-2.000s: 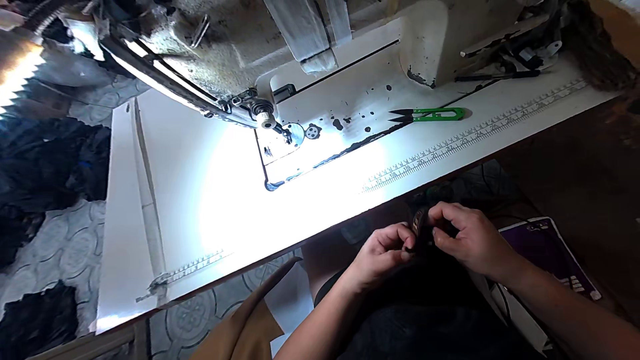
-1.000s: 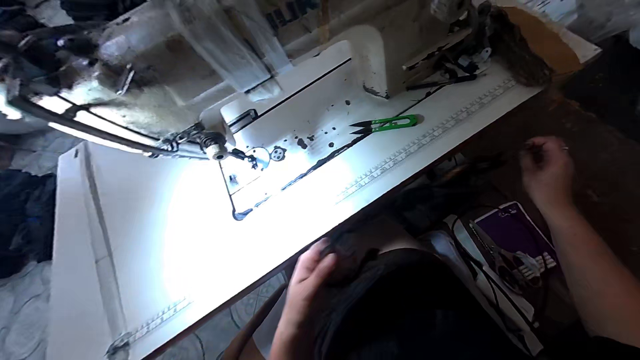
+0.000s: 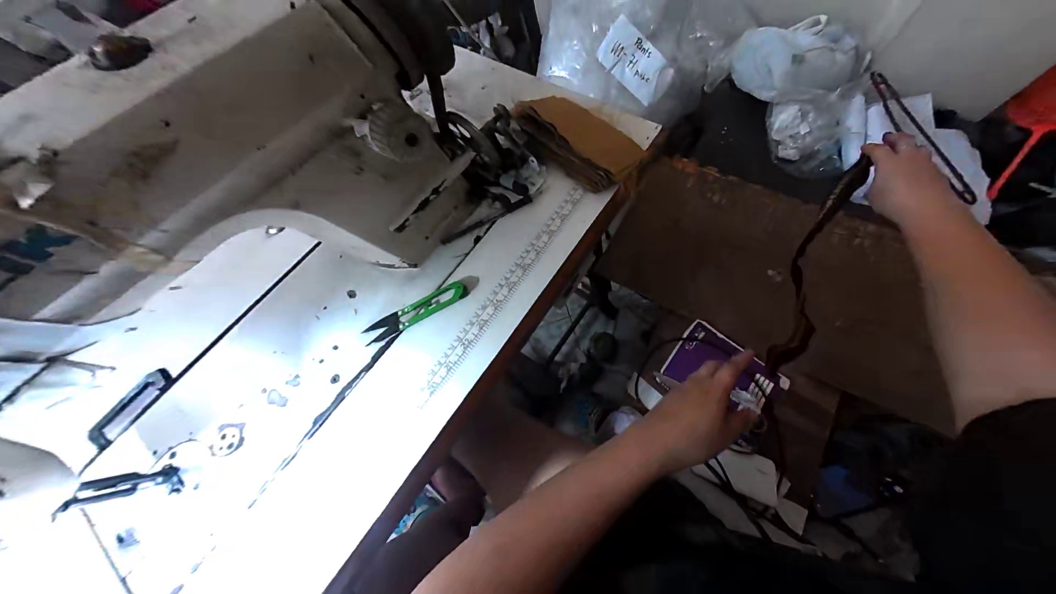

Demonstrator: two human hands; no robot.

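Note:
My right hand is stretched out at the upper right, its fingers closed on the upper end of a long dark fabric strip. The strip hangs down past my left hand, which is over a purple-and-white box; whether its fingers touch the strip I cannot tell. Green-handled thread snips lie on the white table of a sewing machine, left of both hands.
A printed ruler scale runs along the table's front edge. Folded brown cardboard sits at its far corner. Plastic bags and a dark looped cord lie at the back right.
The view has swung far to the right. My hands were together in the first frame, then apart. The dark strip now hangs from my right hand.

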